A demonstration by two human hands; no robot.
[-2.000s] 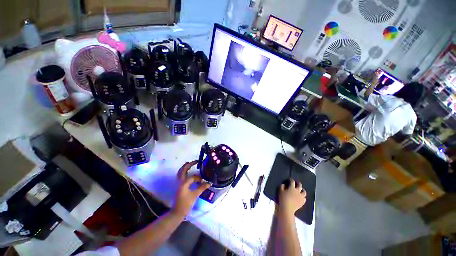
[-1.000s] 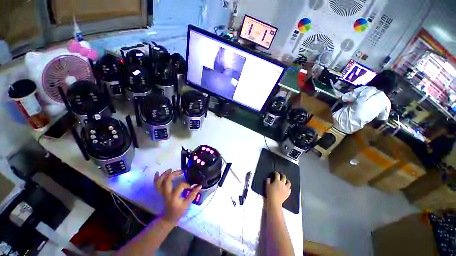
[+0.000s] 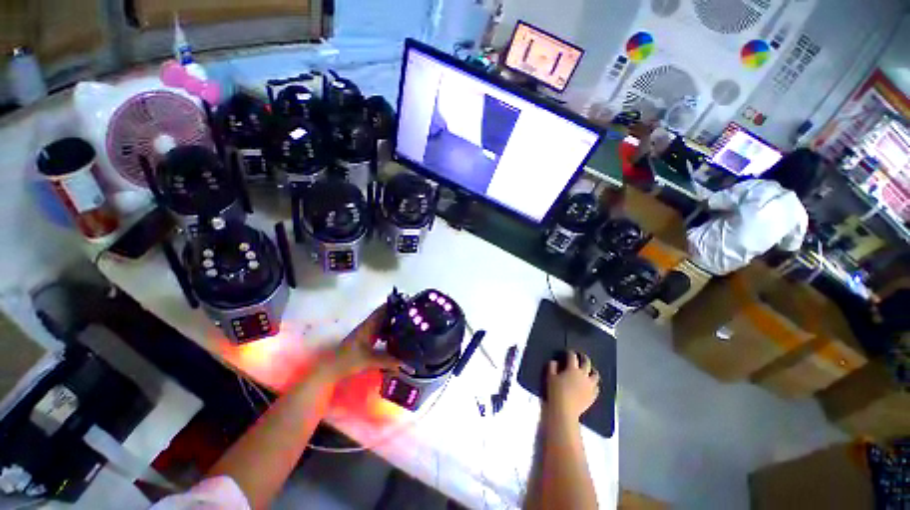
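A black PTZ dome camera (image 3: pixel 431 334) with pink-lit LEDs and a grey base stands on the white tabletop in front of me. My left hand (image 3: pixel 367 347) is at its left side, its fingers partly hidden behind the head; I cannot tell if they grip it. My right hand (image 3: pixel 573 382) rests over the computer mouse on the black mouse pad (image 3: pixel 541 344). The monitor (image 3: pixel 494 134) shows a grey live view beside a white area. A dark pen or small tool (image 3: pixel 506 374) lies between the camera and the pad.
Several black cameras stand at the left and back; the nearest (image 3: pixel 239 274) casts red light. More stand right of the monitor (image 3: pixel 621 287). A pink fan (image 3: pixel 160 134), a cup (image 3: pixel 78 194) and a phone (image 3: pixel 140 234) are at left. A person in white (image 3: pixel 748 224) and cartons (image 3: pixel 768 329) are at right.
My left hand has moved from the camera's lower front to its left side. The glow on the tabletop has turned from blue to red. The live picture on the monitor has changed.
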